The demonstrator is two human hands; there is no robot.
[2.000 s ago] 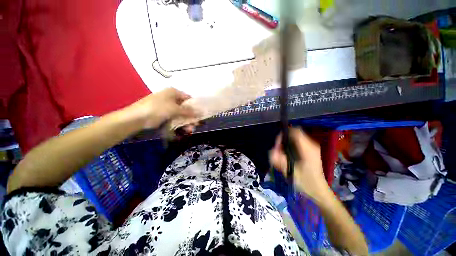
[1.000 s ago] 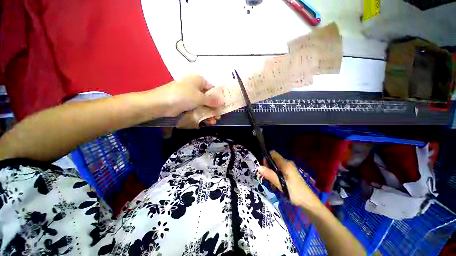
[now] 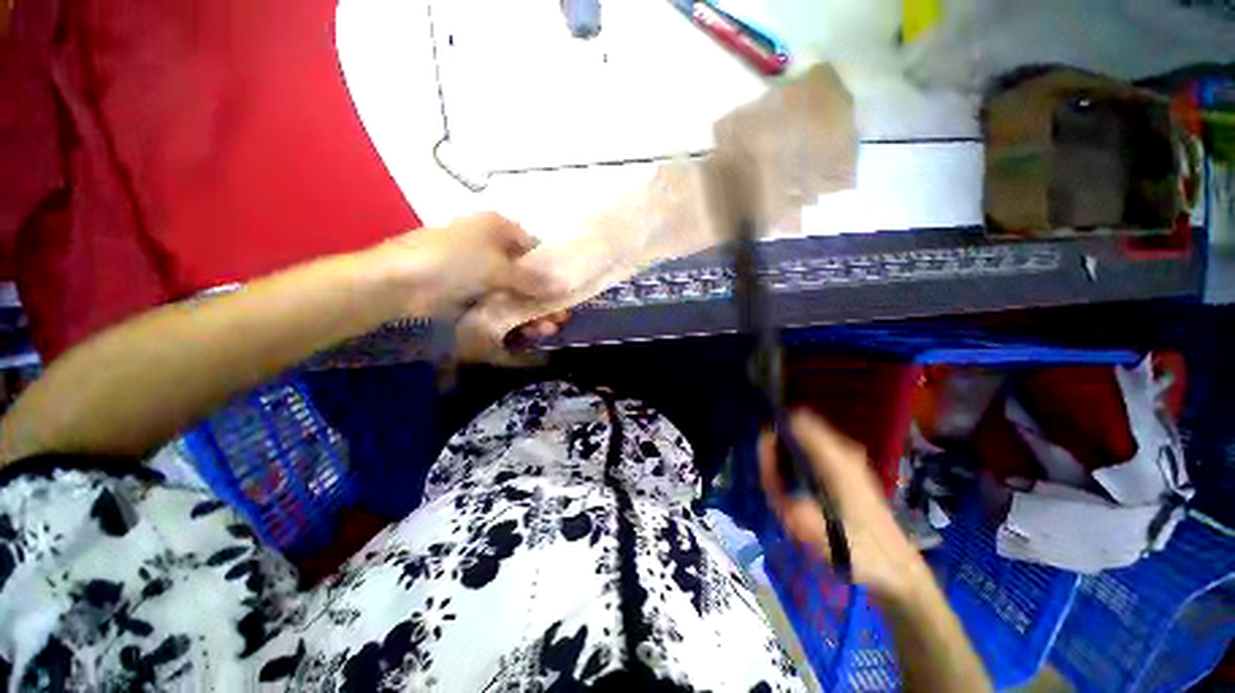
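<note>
My left hand (image 3: 494, 278) grips one end of a long tan paper strip (image 3: 637, 233) at the table's front edge. The strip fans out to the upper right over the white table and the ruler edge; its marks are blurred. My right hand (image 3: 840, 494) holds long black fabric shears (image 3: 761, 345) by the handles, over the lap's right side. The blades point up and cross in front of the strip's wide far part. Motion blur hides whether the blades touch the paper or are apart.
Red cloth (image 3: 244, 136) covers the table's left. Small red and blue snips (image 3: 738, 37) lie behind the strip. An open cardboard box (image 3: 1084, 156) stands at the right edge, near the ruler strip (image 3: 921, 271). Blue crates (image 3: 1002, 359) with red and white pieces are below.
Since one second ago, the shears have swung more upright, from near my left hand towards the strip's far part. The whole view has shifted slightly. Both hands keep their holds.
</note>
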